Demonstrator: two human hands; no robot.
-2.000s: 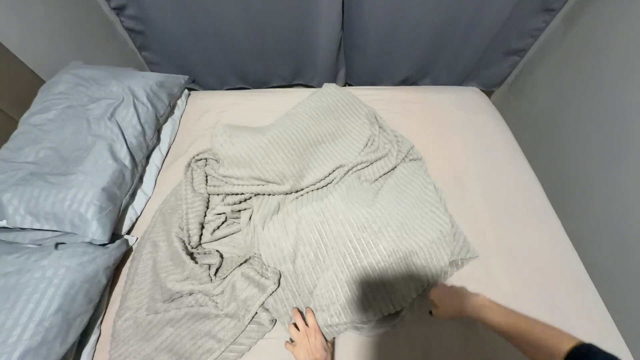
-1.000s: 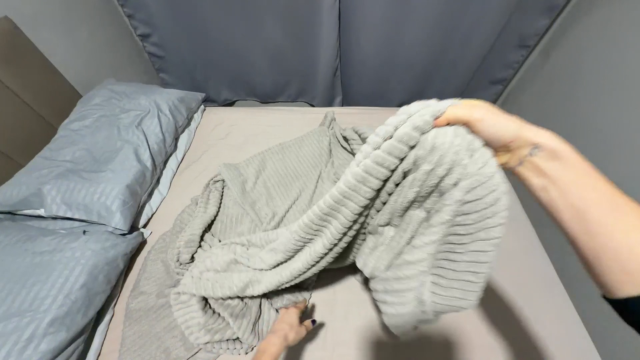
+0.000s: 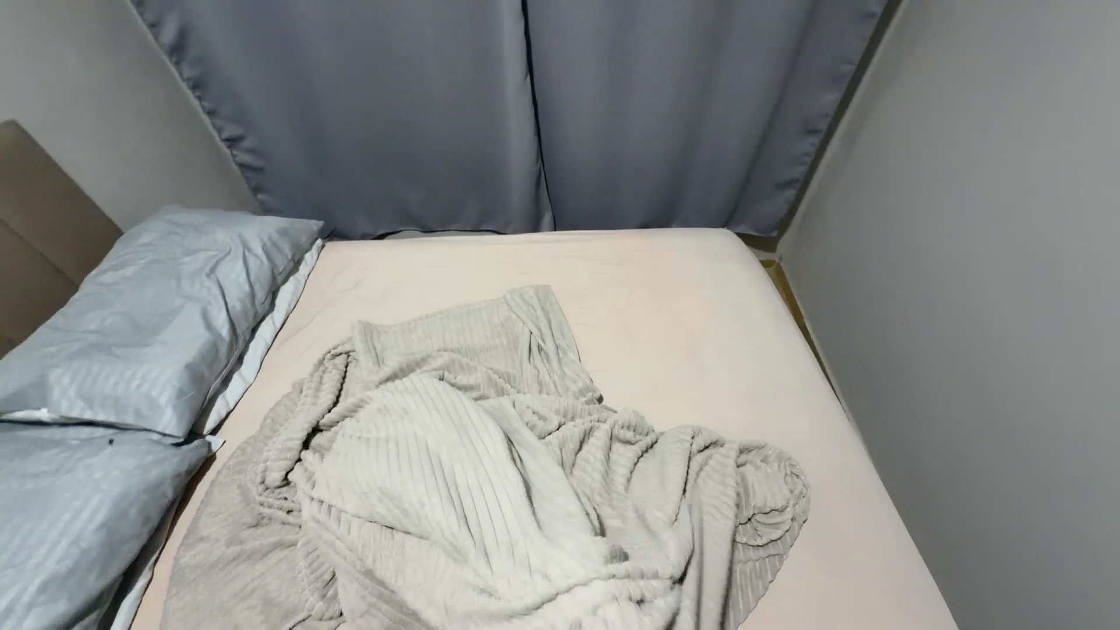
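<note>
A light grey ribbed plush blanket (image 3: 455,490) lies crumpled over the near middle of the bed, on a pale pink fitted sheet (image 3: 665,324). One flat corner of it points toward the far side, and a bunched, rolled part reaches out to the right. Its near edge runs out of the bottom of the view. Neither my left hand nor my right hand shows, so what they hold or touch is hidden.
Two blue-grey pillows, a far one (image 3: 166,324) and a near one (image 3: 79,516), lie at the left by a brown headboard (image 3: 44,227). Dark grey-blue curtains (image 3: 420,114) hang behind the bed. A grey wall (image 3: 989,306) stands close on the right.
The blanket part that my right hand held raised a second ago now lies on the bed. Both hands have left the view, which has tilted up somewhat.
</note>
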